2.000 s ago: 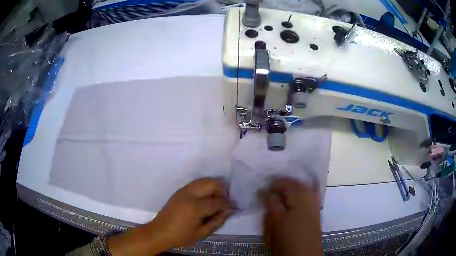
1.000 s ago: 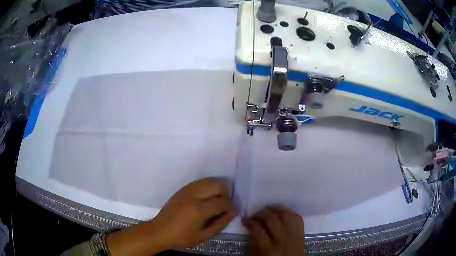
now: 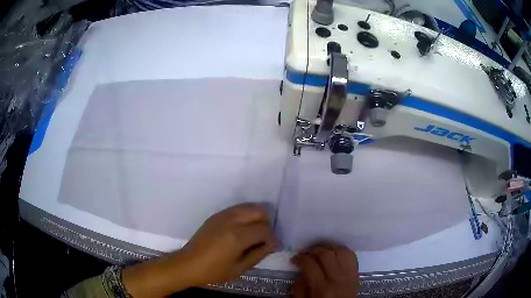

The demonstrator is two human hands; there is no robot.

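A large thin pale lilac-white fabric panel (image 3: pixel 169 163) lies flat on the white table and runs under the head of the sewing machine (image 3: pixel 402 64). A narrow folded band (image 3: pixel 287 204) of the same cloth runs from the presser foot (image 3: pixel 298 149) down to the table's front edge. My left hand (image 3: pixel 233 241) pinches the cloth just left of the band's lower end. My right hand (image 3: pixel 327 268) holds the cloth just right of it, its fingers curled. The needle tip cannot be made out.
A measuring tape (image 3: pixel 145 254) runs along the table's front edge. Blue tape (image 3: pixel 55 107) marks the left edge, beside a crumpled clear plastic bag (image 3: pixel 35 70). A slim blue and metal tool (image 3: pixel 475 224) lies at the right, partly under the cloth.
The right part of the cloth, folded over two seconds ago, now lies spread flat under the machine arm. My right hand has moved down to the band's lower end. The whole view has shifted slightly.
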